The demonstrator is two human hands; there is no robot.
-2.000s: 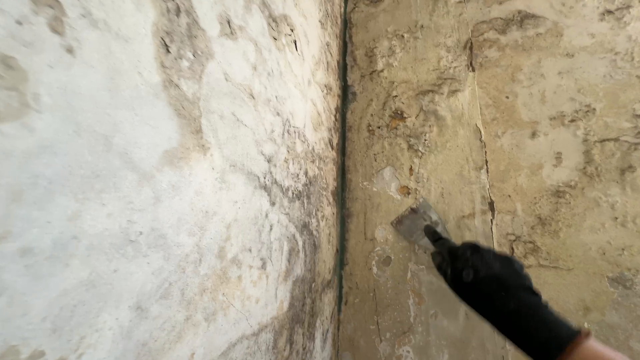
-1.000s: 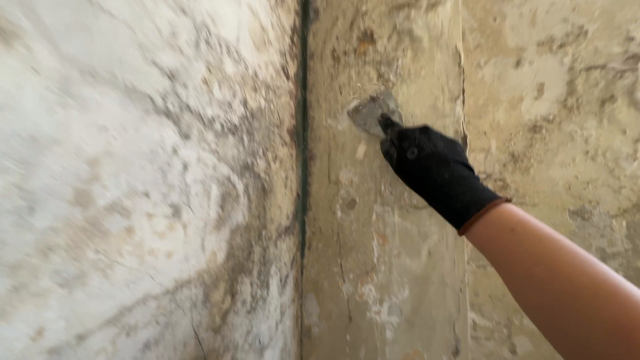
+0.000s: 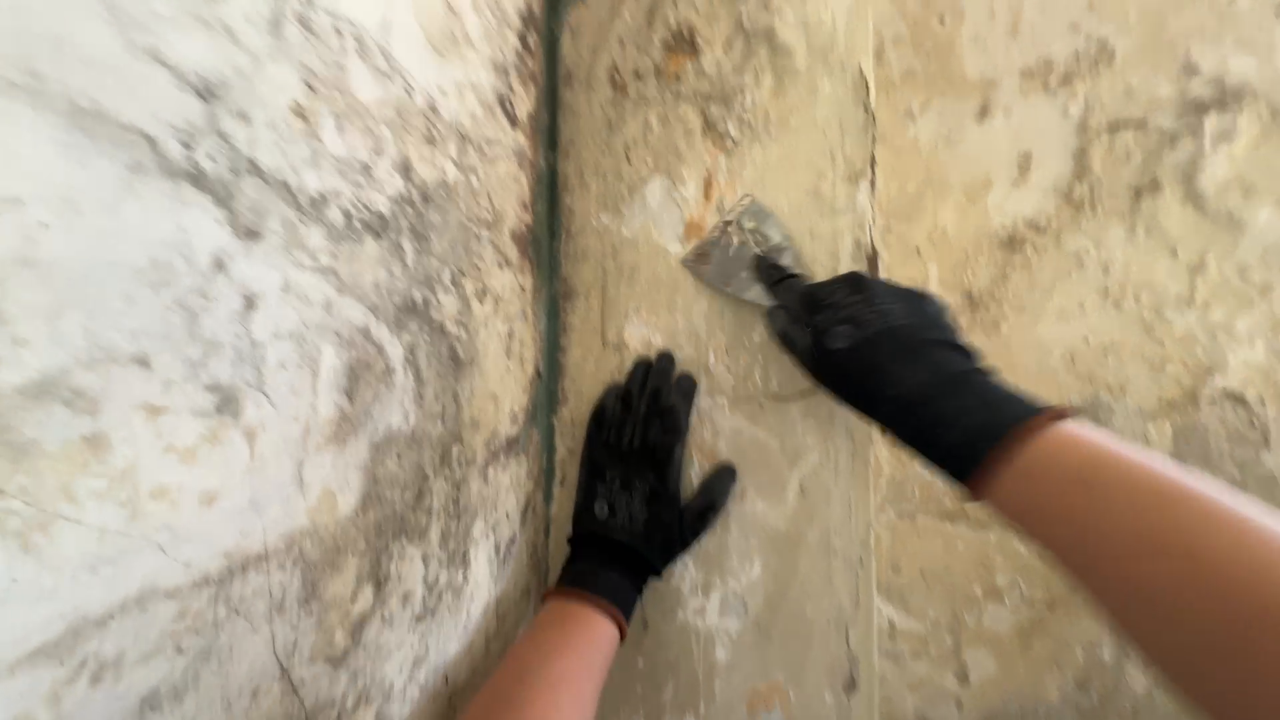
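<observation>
My right hand (image 3: 875, 340), in a black work glove, grips a metal scraper (image 3: 742, 250) whose blade lies against the beige plastered wall (image 3: 790, 480). The handle is hidden in the glove. An orange-brown spot (image 3: 697, 225) and a pale patch (image 3: 655, 212) show just left of the blade. Lower and to the left, my left hand (image 3: 640, 470), also gloved in black, rests palm-down on the same wall near the corner. Its thumb is spread to the right and it holds nothing.
A white wall (image 3: 200, 380) with dark, mould-like stains fills the left side. Dark green material (image 3: 548, 240) runs down the corner between the walls. Right of the scraper, a vertical crack (image 3: 870, 170) and seam run through the rough plaster.
My left hand has come into view and lies on the wall. My right hand has kept hold of the scraper throughout, and its blade has shifted over the plaster.
</observation>
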